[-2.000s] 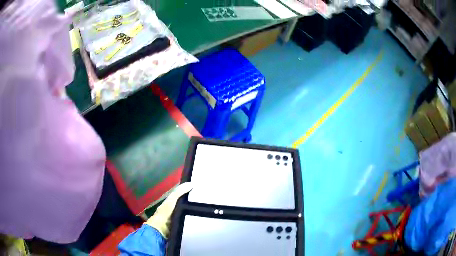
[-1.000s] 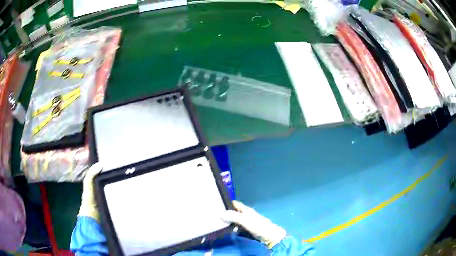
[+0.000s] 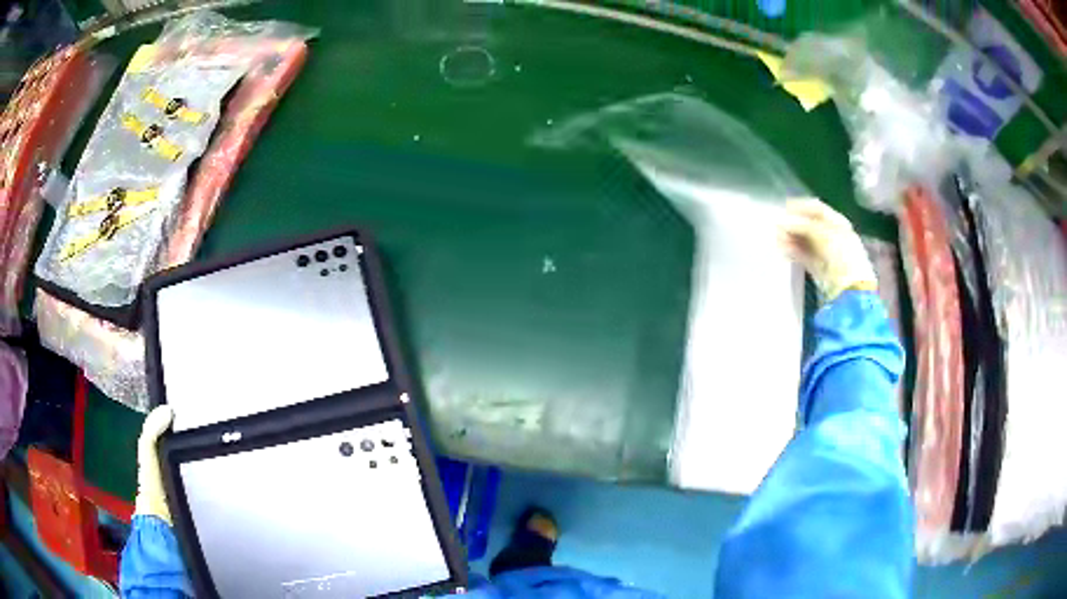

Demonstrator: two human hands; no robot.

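Note:
The black foam tray (image 3: 281, 427) is at the lower left, slightly tilted. Each of its two recesses holds a silver tablet unit (image 3: 275, 339) with black camera circles at the upper right corner. My left hand (image 3: 152, 462), in a cream glove, grips the tray's left edge. My right hand (image 3: 828, 246), also gloved, is at the upper end of the long white strip (image 3: 743, 339). A blurred clear sheet (image 3: 690, 129) trails leftward from near its fingers. Blur hides whether the fingers are closed on either.
The watch tray in a plastic bag (image 3: 140, 176) lies on the green bench (image 3: 527, 316) at left. Bagged foam trays (image 3: 936, 363) stand at right with a crumpled clear bag (image 3: 878, 117) behind. A blue stool (image 3: 468, 503) and a shoe (image 3: 541, 524) show below the bench.
My right hand has left the tray and moved right to the white strip. The clear sheet has shifted from mid-bench towards that hand. Both camera-circle groups now show. My left hand still holds the tray.

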